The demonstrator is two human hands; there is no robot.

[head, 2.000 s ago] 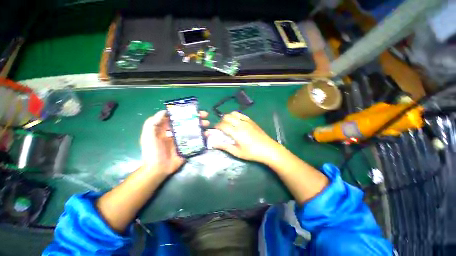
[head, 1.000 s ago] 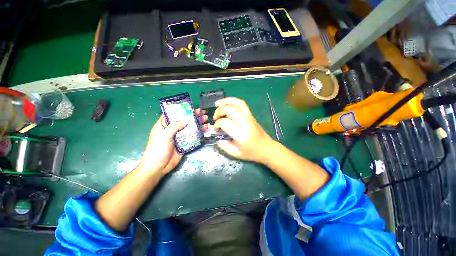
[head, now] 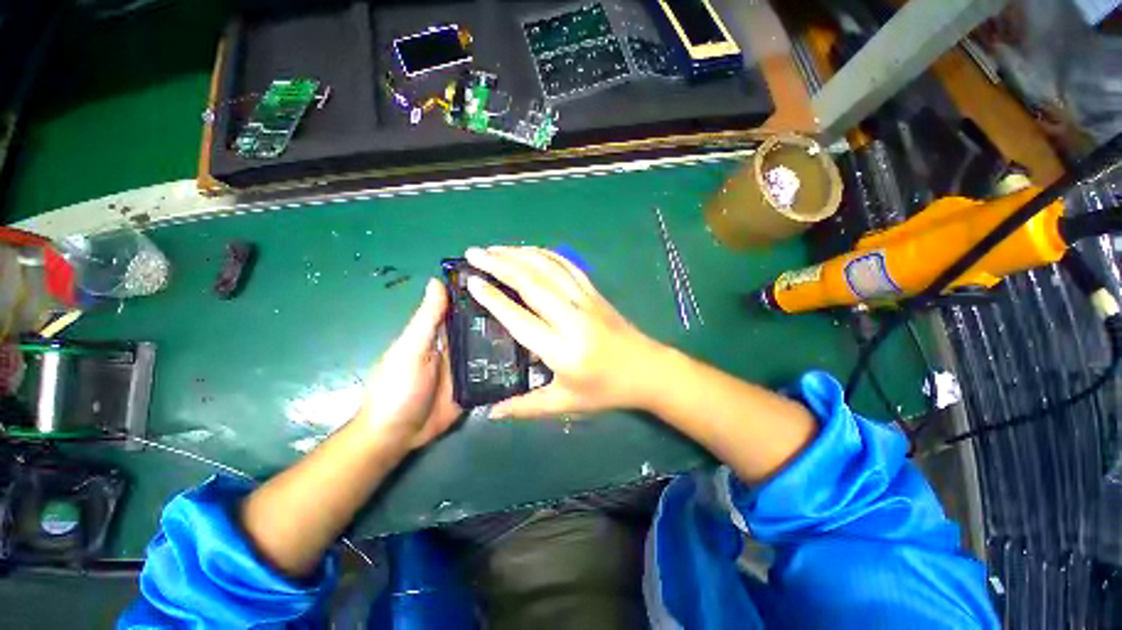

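A dark phone housing (head: 482, 357) stands in front of me, held between both hands, with a board showing inside it. My left hand (head: 421, 379) holds its left edge from below. My right hand (head: 570, 332) lies over its top and right side, thumb at the lower edge, and appears to hold the black rear frame against it; the frame is mostly hidden by the fingers. A small blue part (head: 571, 257) shows just behind my right hand. Tweezers (head: 678, 271) lie on the green mat to the right.
A foam-lined tray (head: 357, 144) behind holds green boards, a small display and a gold-framed phone. At the right are a brown cup (head: 736, 204) and an orange electric screwdriver (head: 913, 262) with a black cable. A wire reel (head: 52, 388) and a small dark part (head: 234, 268) lie left.
The black frame has moved from beside the phone onto it, under my right hand. The phone's bright face no longer shows; a dark housing side does. Both hands have come together.
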